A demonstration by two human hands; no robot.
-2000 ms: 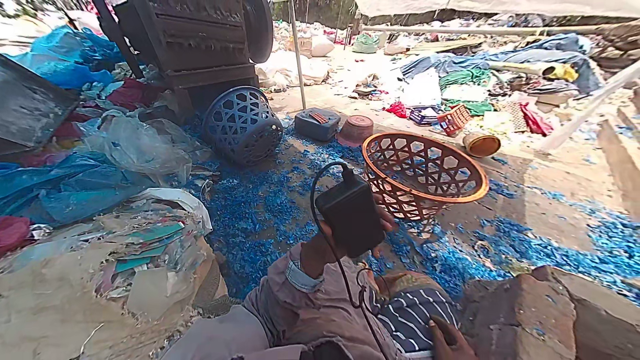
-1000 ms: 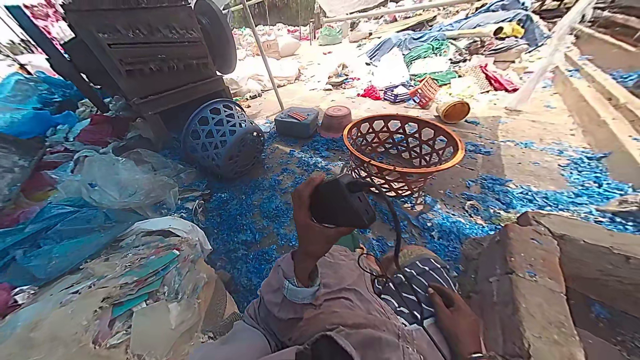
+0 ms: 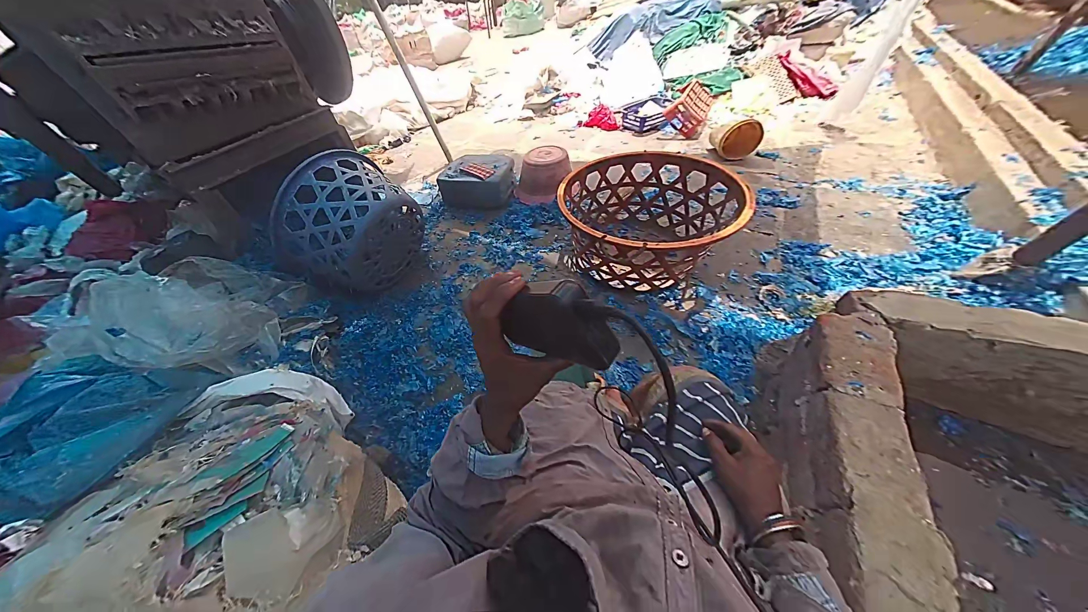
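Note:
My left hand [image 3: 501, 357] is raised in front of my chest, its fingers and thumb around a black box-shaped device [image 3: 561, 325]. A black cable [image 3: 663, 374] leaves the device's right end and hangs down over my shirt. My right hand [image 3: 746, 472], with bracelets at the wrist, rests on a dark, white-striped cloth [image 3: 690, 421] over my leg; whether its fingers grip the cloth I cannot tell. Beyond the device stands an orange-brown openwork plastic basket [image 3: 654, 242].
A blue openwork basket [image 3: 344, 223] lies tilted beside a large dark machine [image 3: 195, 93]. Blue plastic flakes [image 3: 399, 357] cover much of the ground. Plastic sheets and bags [image 3: 161, 323] are heaped at left. A low masonry wall [image 3: 858, 442] borders my right side. A grey container [image 3: 476, 181] stands farther off.
The black device in my left hand has turned from upright to lying more sideways, its cable end now pointing right. My right hand stays at the striped cloth. The view has shifted somewhat.

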